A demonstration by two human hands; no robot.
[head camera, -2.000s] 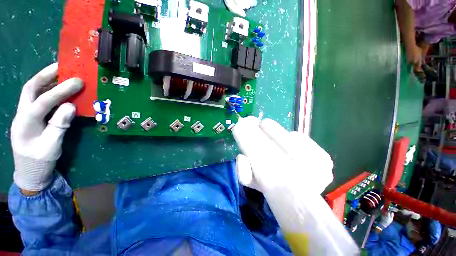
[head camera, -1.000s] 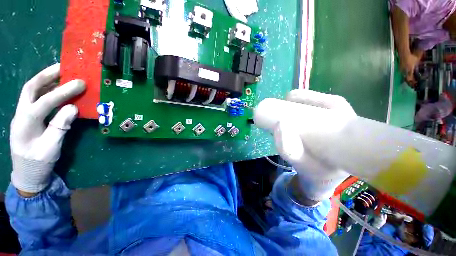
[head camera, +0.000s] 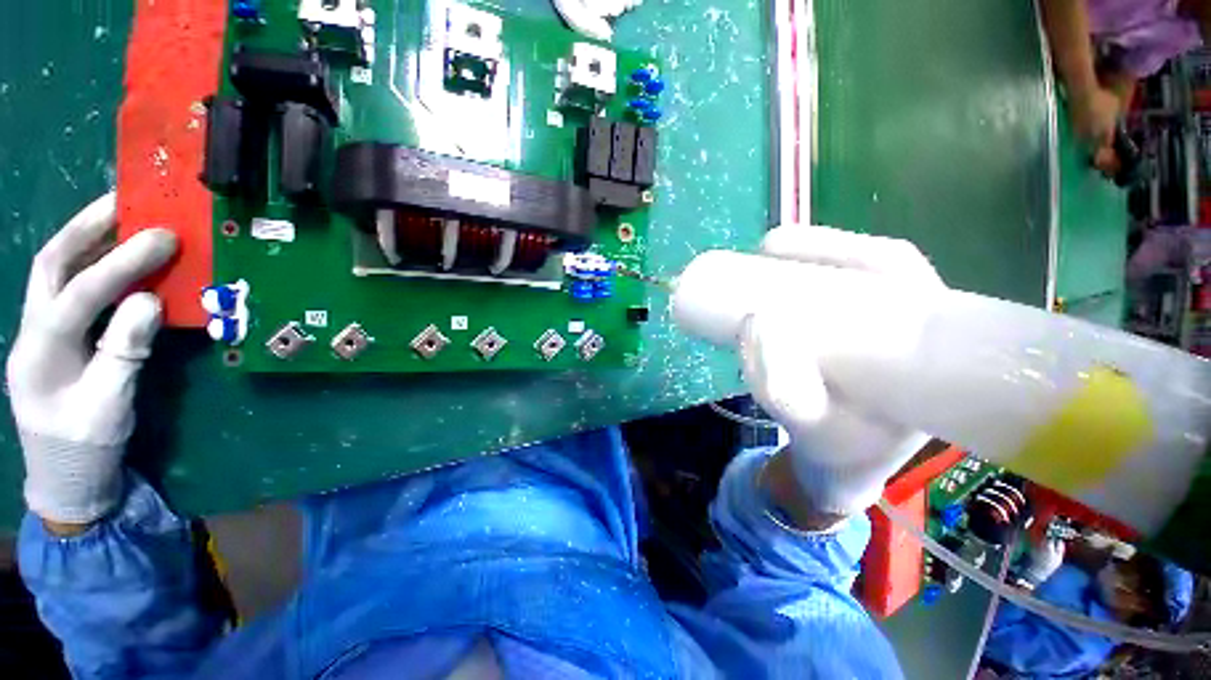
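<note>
A green circuit board (head camera: 438,319) lies on the green mat. A red-orange bar (head camera: 170,160) runs along its left side. My left hand (head camera: 82,352), in a white glove, grips the bar's lower left edge. My right hand (head camera: 850,359), also gloved, holds a glue syringe (head camera: 956,372) with a white barrel and yellow label, lying nearly level. Its thin needle points left, with the tip at the blue disc parts (head camera: 588,276) near the board's lower right. White glue shows on these and on the blue parts (head camera: 226,312) at the lower left. A large black transformer (head camera: 465,193) sits mid-board.
A green conveyor belt (head camera: 930,160) with a white-and-red edge (head camera: 793,120) runs to the right. Another board (head camera: 963,511) with a red bar (head camera: 896,545) is at the lower right. A clear hose (head camera: 1009,585) hangs below the syringe. Parts of two people show at the right. White cloth (head camera: 594,13) lies at the top.
The syringe has swung from pointing up-left to nearly level, its needle now coming from the board's right side. The board and my left hand have shifted slightly left in view.
</note>
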